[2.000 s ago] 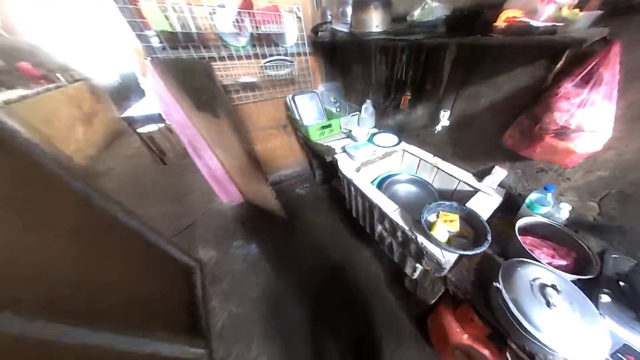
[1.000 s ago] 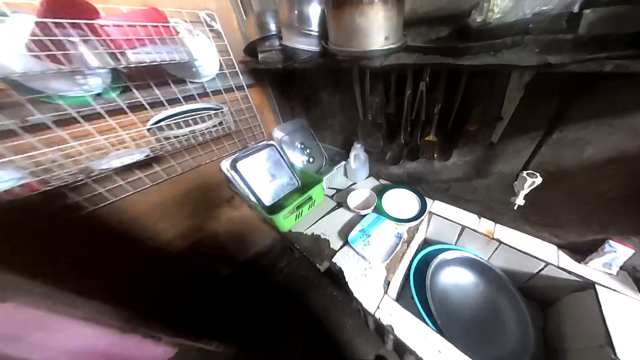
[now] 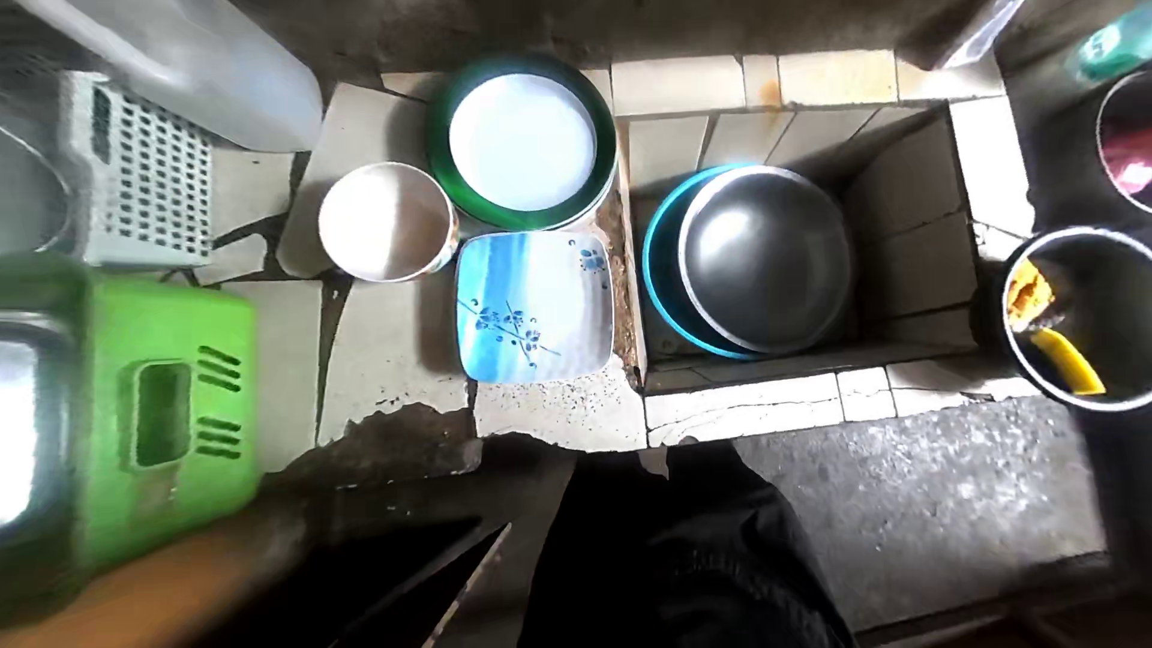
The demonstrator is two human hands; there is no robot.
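Note:
At the lower left, a blurred bare arm or hand, apparently my left hand (image 3: 162, 589), is just below a green plastic basket (image 3: 211, 396); its fingers cannot be made out. My right hand is out of view. A square blue-and-white plate (image 3: 540, 306) with a floral pattern lies on the tiled counter. Above it sits a white round plate or bowl (image 3: 522, 141) on a green-rimmed one (image 3: 441, 148), with a pale cup (image 3: 382, 220) to their left. Inside the tiled basin, a grey metal bowl (image 3: 765, 261) rests in a turquoise basin (image 3: 661, 292).
A perforated white basket (image 3: 153, 171) and a translucent plastic jug (image 3: 225, 72) stand at the upper left. To the right, a dark basin (image 3: 1125, 306) holds a yellow item and an orange one. The counter's front edge (image 3: 387, 441) is broken. My dark-clothed legs (image 3: 675, 549) are below.
The view has come close over the counter and now looks steeply down at it. A blurred bare arm or hand has appeared at the lower left.

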